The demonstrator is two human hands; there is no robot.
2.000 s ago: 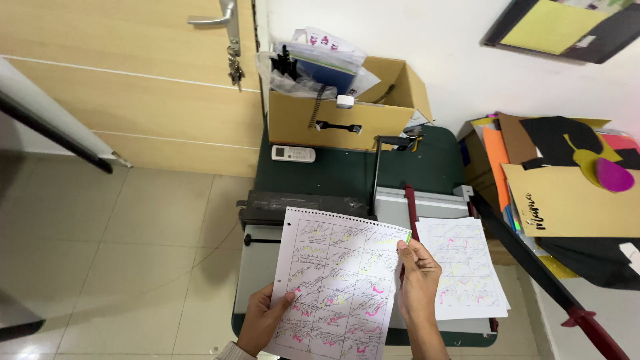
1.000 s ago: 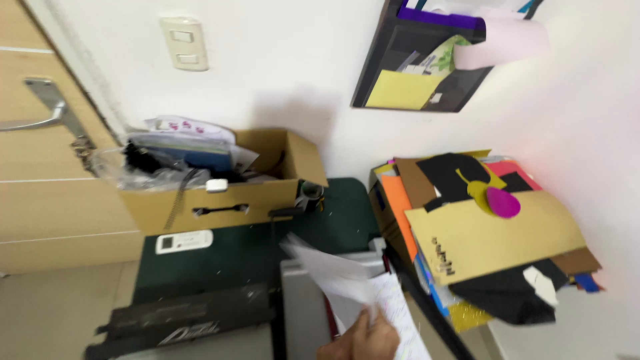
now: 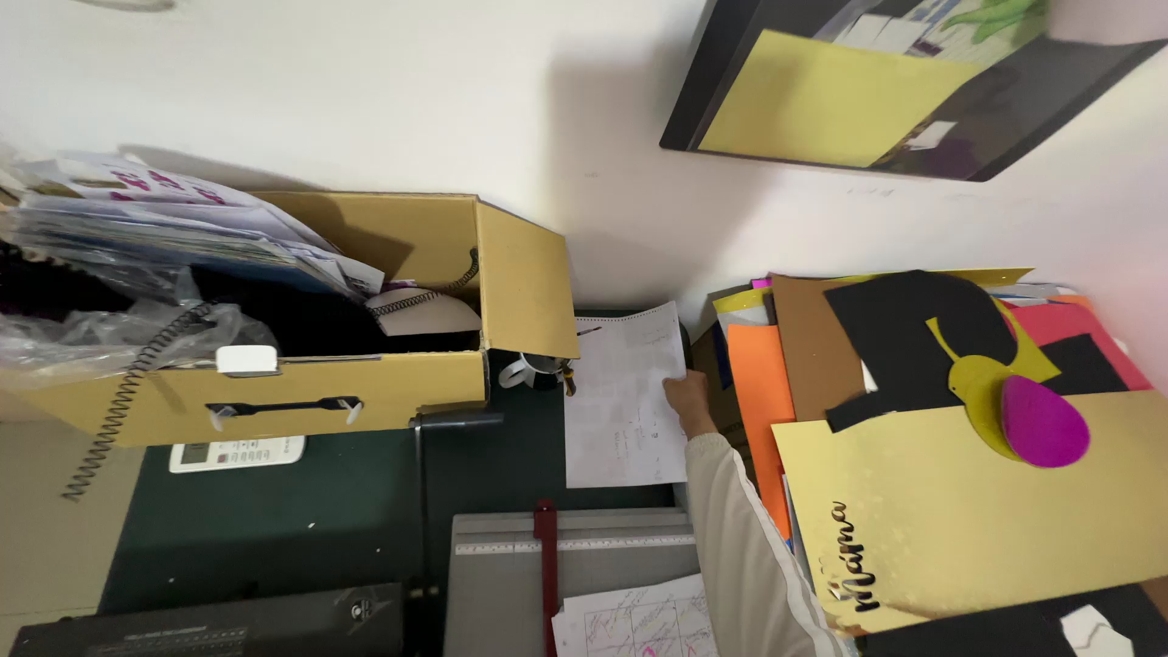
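My right hand (image 3: 691, 401) grips the right edge of a white sheet with a perforated top edge (image 3: 624, 411). Faint writing shows on the sheet, which lies over the back of the dark green table, beside the open flap of a cardboard box (image 3: 438, 379). Below it is a grey paper trimmer (image 3: 493, 584) with a ruler strip and a dark red bar. Marked sheets with a drawn grid (image 3: 639, 620) lie on the trimmer, left of my sleeve. My left hand is out of view.
Papers, plastic and a spiral coil fill the box. A white mug (image 3: 529, 370) stands by its corner, a remote control (image 3: 239, 453) in front. Coloured card sheets (image 3: 958, 493) are piled at right. A black-framed board (image 3: 867, 100) hangs on the wall. A black machine (image 3: 210, 630) sits at lower left.
My right hand has moved away from the trimmer to beside the box, with a sheet in its grip. My left hand, holding a page two seconds ago, has left the view. The view has shifted right and closer.
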